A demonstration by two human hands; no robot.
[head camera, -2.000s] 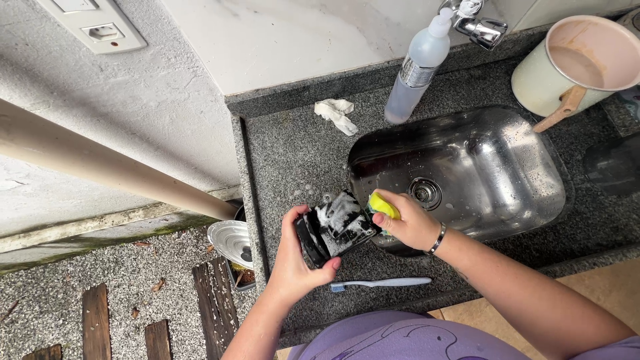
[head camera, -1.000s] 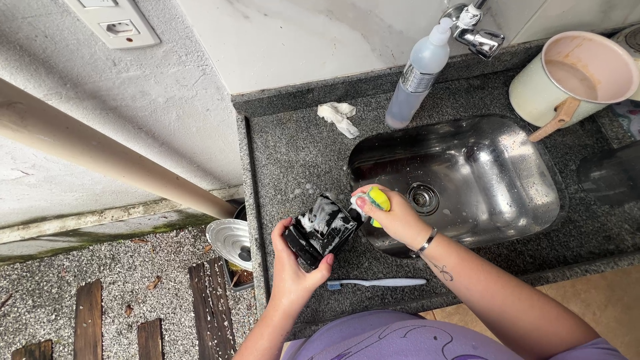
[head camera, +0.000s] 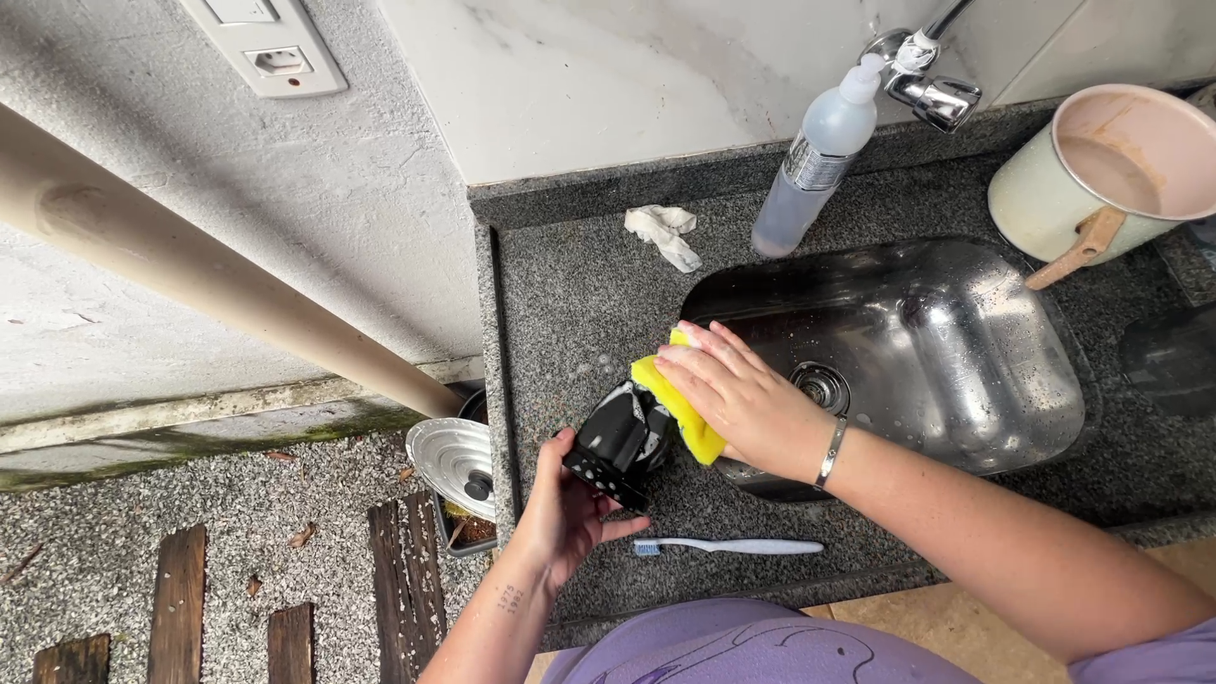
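Note:
My left hand (head camera: 570, 508) holds a black plastic object (head camera: 619, 439) with soap suds on it, over the granite counter left of the sink; its exact kind I cannot tell. A yellow sponge (head camera: 676, 399) is under the fingers of my right hand (head camera: 750, 404), pressed to the object's upper right side. Below them a toothbrush (head camera: 741, 546) with a pale handle and blue bristles lies on the counter. The stainless steel sink (head camera: 988, 380) is just to the right of my right hand.
A pump bottle of clear liquid (head camera: 817, 157) stands behind the sink, near the chrome faucet (head camera: 936, 95). A crumpled white cloth or paper (head camera: 665, 233) lies at the back. An enamel pot (head camera: 1045, 195) stands at right. A metal lid (head camera: 451, 465) is beside the counter's left edge.
The black object has been turned in my left hand, its perforated end now toward my body. My right hand has opened out flatter over the sponge, which now lies against the object.

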